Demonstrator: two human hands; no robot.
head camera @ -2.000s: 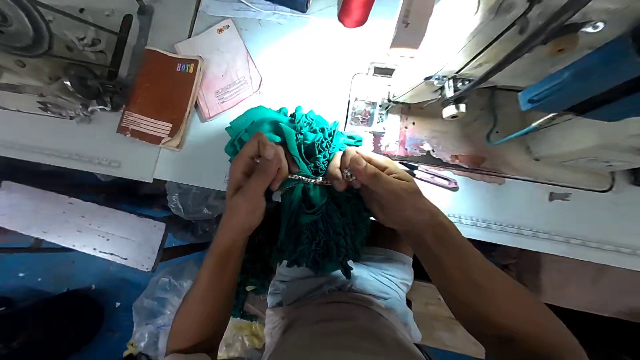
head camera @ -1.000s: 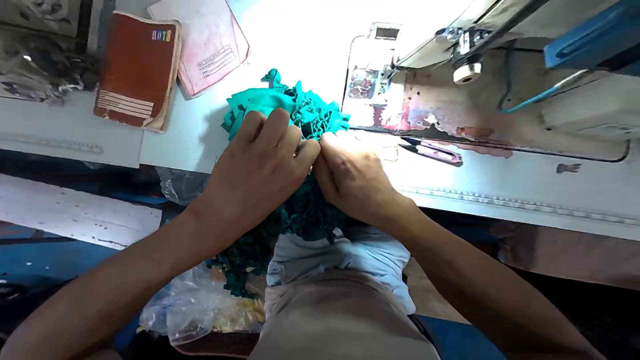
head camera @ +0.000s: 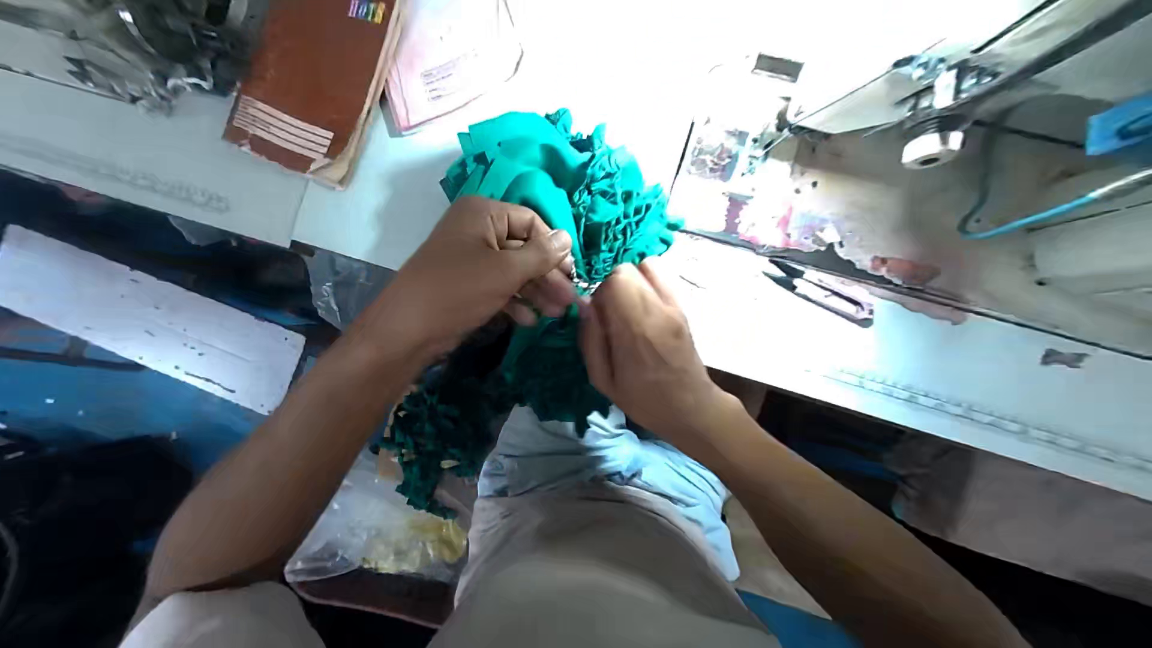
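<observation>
A bundle of green fabric pieces (head camera: 531, 162) with gathered, ruffled edges lies over the table edge and hangs toward my lap. Around its narrow middle runs a thin light-coloured tie (head camera: 583, 286), mostly hidden by my fingers. My left hand (head camera: 504, 261) is at the left side of that tie, thumb and forefinger pinched together close to it. On the other side my right hand (head camera: 639, 333) has its fingers curled on the tie and fabric. Which strand each hand pinches is too small to tell.
Thread snips (head camera: 823, 292) lie on the white table (head camera: 765, 346) right of the bundle, before a sewing machine (head camera: 945, 117). A brown notebook (head camera: 310, 81) and pink papers (head camera: 450, 54) are at the upper left. Plastic bags (head camera: 378, 531) sit below.
Two seconds ago my hands were apart with the tie visible between them; one second ago they met over the bundle. Now they are slightly apart at its middle, the left fingers raised.
</observation>
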